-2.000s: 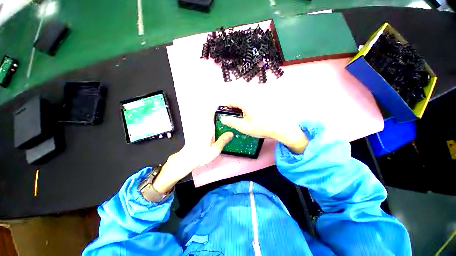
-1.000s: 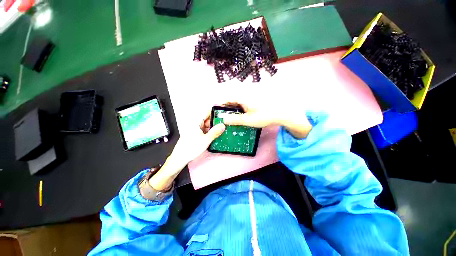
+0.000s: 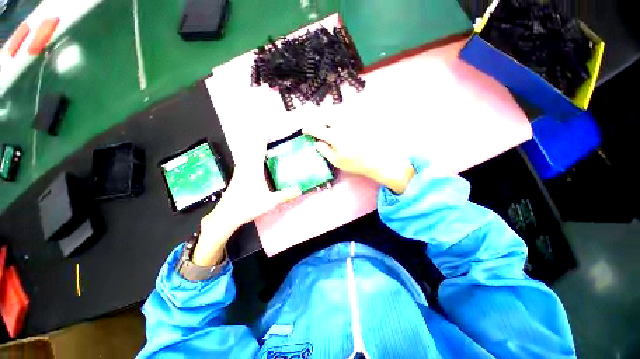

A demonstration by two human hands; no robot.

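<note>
A board-in-housing unit (image 3: 300,164), a green board face in a black rim, lies at the near left part of the pink mat (image 3: 421,105). My left hand (image 3: 247,191) holds its left and near edges, thumb along the near edge. My right hand (image 3: 344,156) is at its far right corner, fingers touching the rim. The fingertips under the left side are hidden. A second board-in-housing unit (image 3: 193,177) lies on the black bench left of the mat. A tangled pile of black toothed strips (image 3: 309,64) sits on the mat's far left part.
A green block (image 3: 403,28) and a blue, yellow-rimmed parts bin (image 3: 523,73) stand at far right, a blue container (image 3: 565,144) below. Black housings (image 3: 118,170) and orange-red pieces (image 3: 12,298) lie left. The green conveyor (image 3: 105,84) carries black housings. A component tray (image 3: 537,235) is low right.
The held unit has turned and shifted left on the mat, and parts now show along its near edge. My hands moved left with it. The view has shifted, showing orange-red pieces at left.
</note>
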